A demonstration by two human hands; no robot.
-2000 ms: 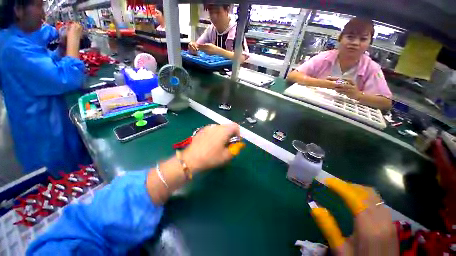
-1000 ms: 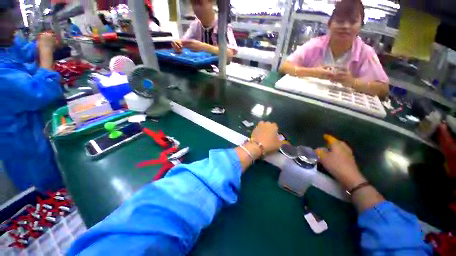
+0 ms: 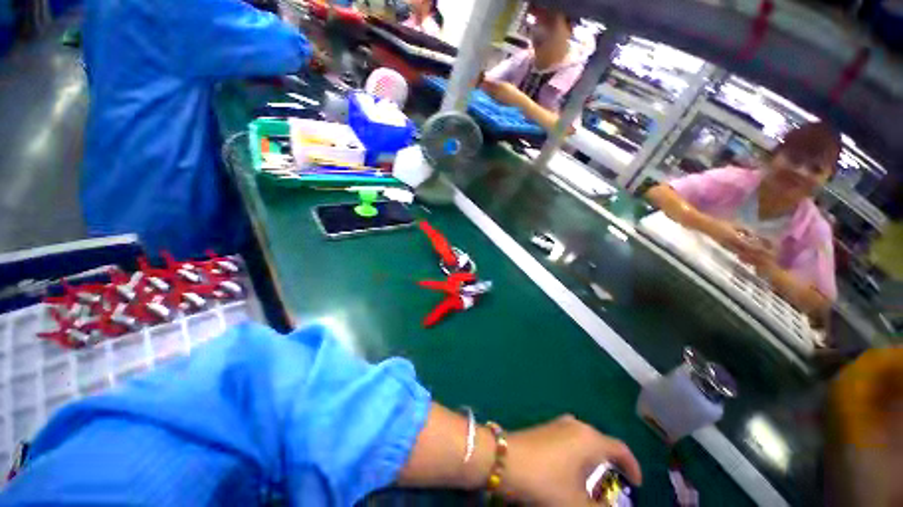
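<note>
My left hand (image 3: 559,463) is at the lower middle, low over the green mat, holding a small glossy electronic unit (image 3: 608,485) at its fingertips. My right hand (image 3: 866,426) is at the right edge, cut off and blurred; an orange finger cot shows, and whether it holds anything cannot be told. A red spring clamp (image 3: 453,298) lies on the mat, clamped on a unit. Another red clamp (image 3: 437,243) lies just behind it. The white dispenser bottle (image 3: 678,401) stands with its metal lid open. A small pale piece (image 3: 683,487) lies beside the bottle, near my left hand.
A white tray (image 3: 40,381) with several red-clamped units is at left. A phone (image 3: 364,219) with a green stand, a green tray (image 3: 267,163) and a fan (image 3: 451,142) stand farther back. Small units (image 3: 547,245) lie beyond the white strip. People sit opposite; one stands at left.
My left hand has drawn back from beside the bottle to the near mat with a unit. My right hand has moved to the right edge. The view has turned left and tilted.
</note>
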